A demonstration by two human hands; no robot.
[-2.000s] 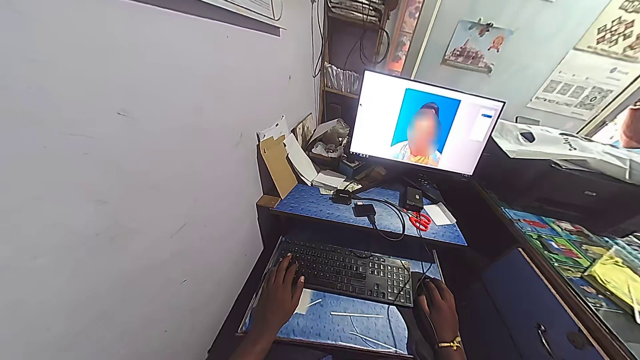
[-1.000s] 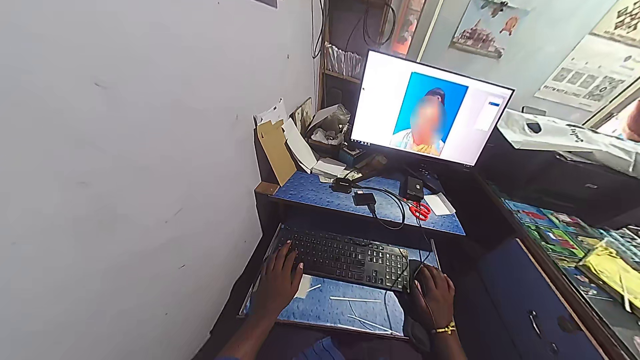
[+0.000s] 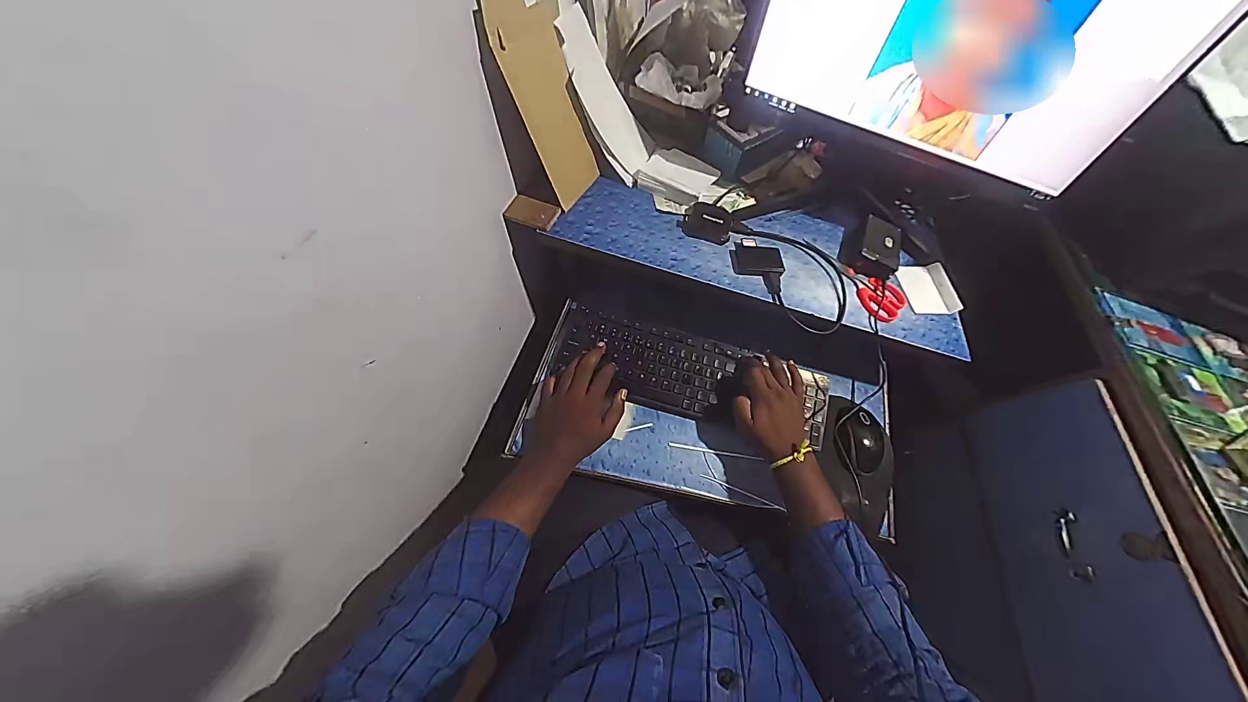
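Observation:
My left hand (image 3: 580, 408) rests on the left end of a black computer keyboard (image 3: 673, 366), its fingers apart on the keys. Over the right part of the same keyboard lies my right hand (image 3: 773, 405), fingers spread, with a yellow band at the wrist. Neither hand grips anything. To the right of my right hand, a black computer mouse (image 3: 861, 441) sits on a dark mouse pad (image 3: 858, 492), untouched. Above, a monitor (image 3: 1121, 88) shows a blurred portrait on a blue background; its top is cut off.
The raised blue shelf (image 3: 643, 229) holds a card reader (image 3: 758, 258), black cables, red-handled scissors (image 3: 880, 299), a small black box (image 3: 877, 244) and papers (image 3: 678, 175). A wall (image 3: 292, 244) borders the left side. Thin white strips (image 3: 717, 450) lie on the keyboard tray. A dark cabinet (image 3: 1072, 487) stands at right.
My right hand has left the mouse and moved left onto the keyboard. My left hand remains at the keyboard's left end. The view has tilted down.

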